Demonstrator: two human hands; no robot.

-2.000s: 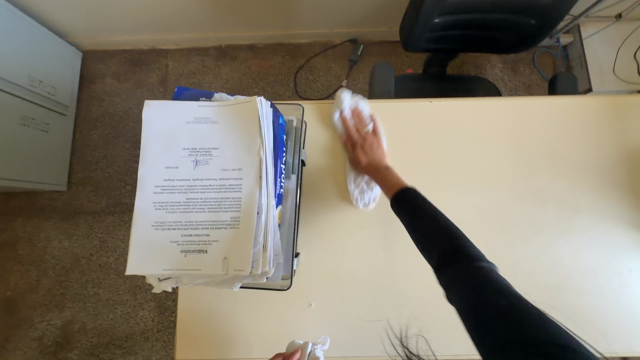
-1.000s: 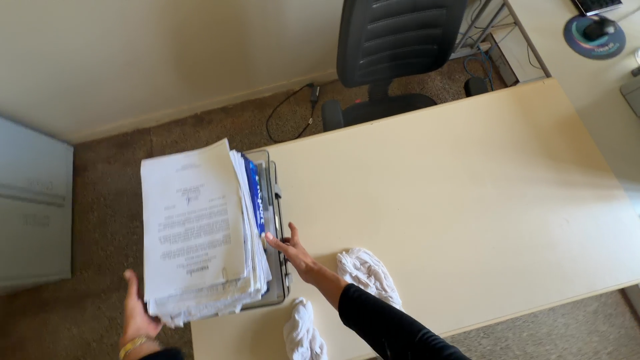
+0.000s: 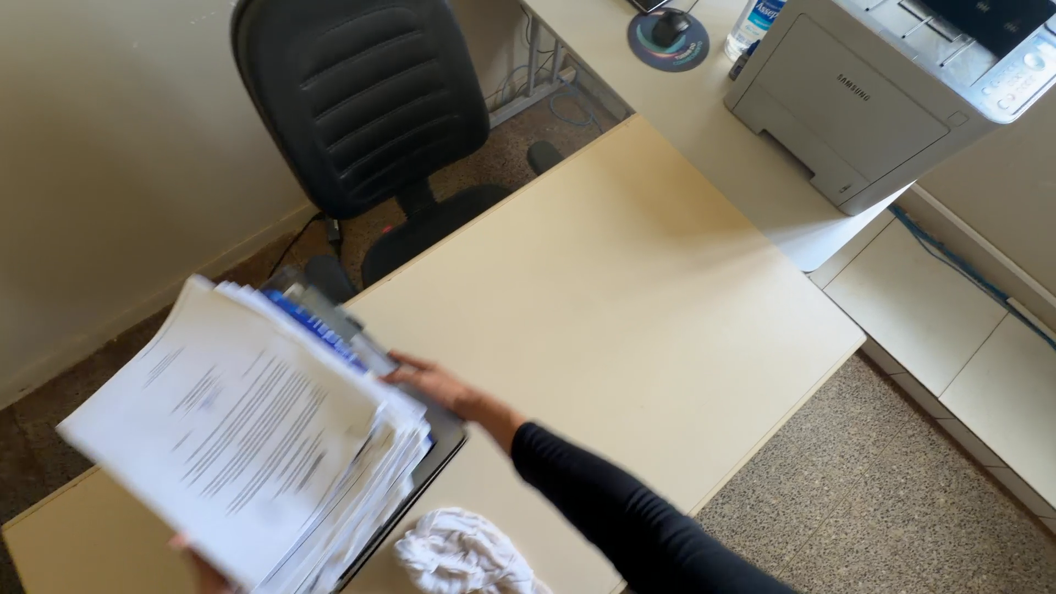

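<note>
A thick stack of printed papers [image 3: 247, 412] lies on a dark, clear-edged document tray [image 3: 445, 441], with a blue packet [image 3: 309, 326] between them along one side. My right hand [image 3: 429, 384] grips the tray and stack at their right side. At the bottom left, my left hand [image 3: 198, 569] holds the opposite side, its fingers mostly hidden under the papers. Just right of the stack's near corner, a crumpled white cloth [image 3: 462, 553] rests on the cream desk [image 3: 594, 346].
Behind the desk stands a black office chair [image 3: 371, 99]. A second desk at the upper right holds a Samsung printer [image 3: 850, 107], a bottle [image 3: 751, 29] and a mouse [image 3: 670, 29] on a round pad [image 3: 643, 49]. A wall is at the left.
Two seconds ago my right hand was on a white cloth; now it grips the stack and tray. The stack has turned and moved right along the desk. The view has swung right.
</note>
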